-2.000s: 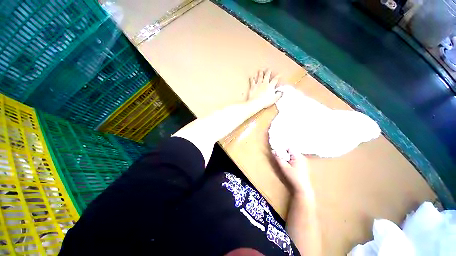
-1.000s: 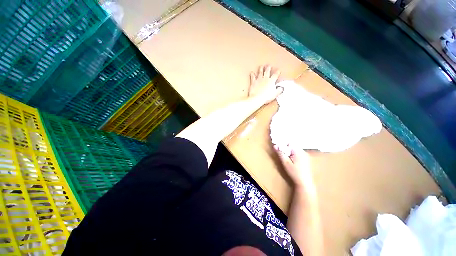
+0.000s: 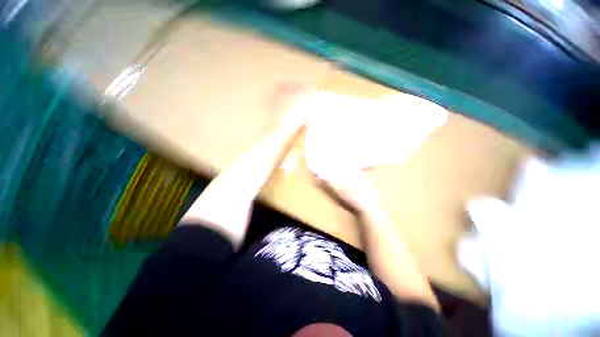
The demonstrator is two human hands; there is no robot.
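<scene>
A white plastic bag (image 3: 375,128), glaring and blurred, lies on the cardboard bench cover (image 3: 217,85) in front of me. My left hand (image 3: 296,108) is at the bag's left end, washed out by blur, so its fingers cannot be made out. My right hand (image 3: 345,184) is at the bag's near edge; its fingertips meet the bag, but blur hides whether they grip it.
A pile of white poly bags (image 3: 546,250) is at the right end of the bench. The dark green conveyor belt (image 3: 395,46) runs beyond the bench behind its green edge rail (image 3: 316,46). Green crates (image 3: 59,171) and yellow crates (image 3: 154,201) stand at my left.
The view has turned and blurred; bench, bag and hands appear further left, and the bag pile shows larger. Both hands stay at the bag.
</scene>
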